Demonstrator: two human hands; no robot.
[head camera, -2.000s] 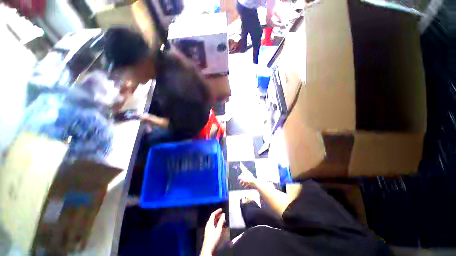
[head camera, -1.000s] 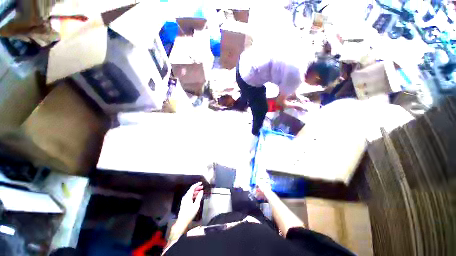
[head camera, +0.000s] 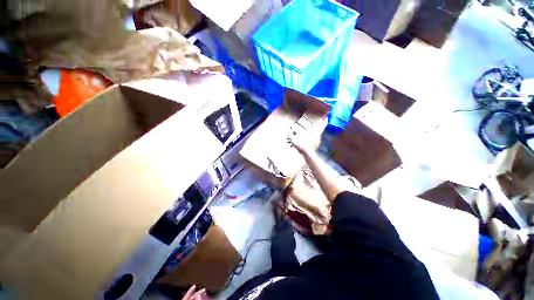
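Observation:
My right hand (head camera: 297, 140) reaches forward over a small open brown carton (head camera: 266, 146), its fingers at the carton's inside or flap. Small pale items show in the carton beside the hand. The image is blurred, and I cannot tell whether the fingers hold anything. My left hand (head camera: 195, 293) is low at the bottom edge, partly cut off, with only the fingers showing. Crumpled brown packing paper (head camera: 307, 199) lies just below the carton, under my right forearm.
Stacked blue crates (head camera: 304, 44) stand behind the carton. A large open printed carton (head camera: 123, 170) fills the left side. An orange thing (head camera: 79, 91) lies beyond it. Other cartons (head camera: 366, 143) stand at the right. Bicycles (head camera: 500, 111) are at the far right.
The view has turned away from the bench and the other people to cartons and stacked crates. My right arm now reaches forward to a small carton; my left hand is lower, near the edge.

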